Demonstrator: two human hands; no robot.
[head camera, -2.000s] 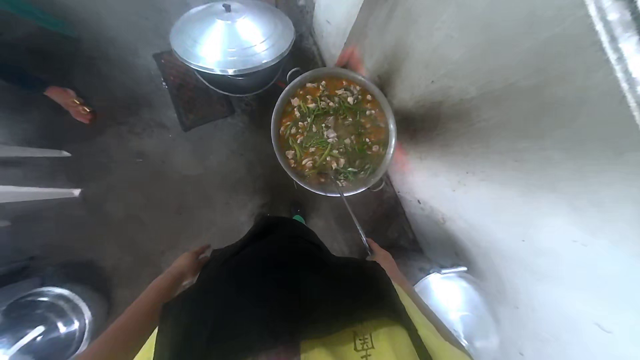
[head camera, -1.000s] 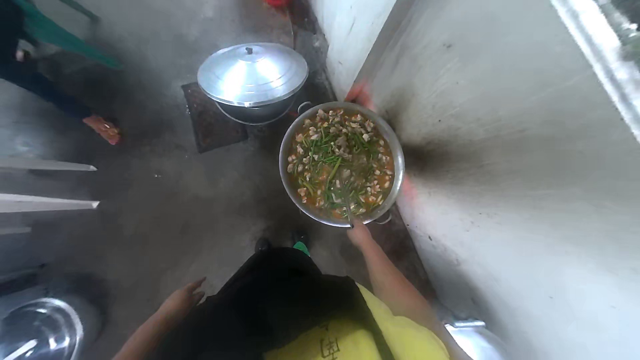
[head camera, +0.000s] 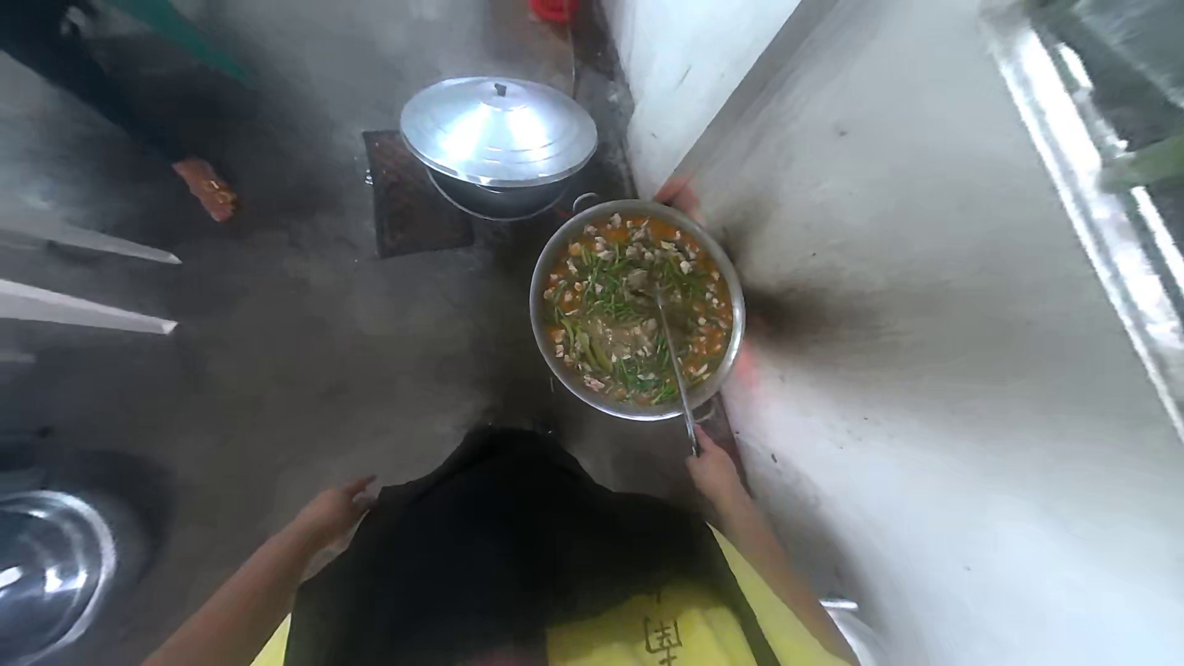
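Note:
A wide metal pot (head camera: 638, 413) with loop handles stands close to the wall, full of orange-brown stew with green vegetable stems and pale chunks. My right hand (head camera: 714, 467) is closed around the handle of a long metal ladle (head camera: 677, 375), whose head lies in the stew near the middle of the pot. My left hand (head camera: 340, 509) is held low beside the dark apron (head camera: 518, 555), away from the pot; its fingers are partly bent and I see nothing in them.
Behind the stew pot stands another pot with a domed metal lid (head camera: 499, 134), beside a dark mat (head camera: 416, 199). The wall (head camera: 888, 305) rises at the right. A metal basin (head camera: 102, 546) is at the lower left. Another person's foot (head camera: 208, 190) and white legs of furniture (head camera: 102, 310) are at the left.
The ladle's head has moved from the pot's near side to around its middle since the frame one second ago. My right hand has drawn back from the pot's near rim.

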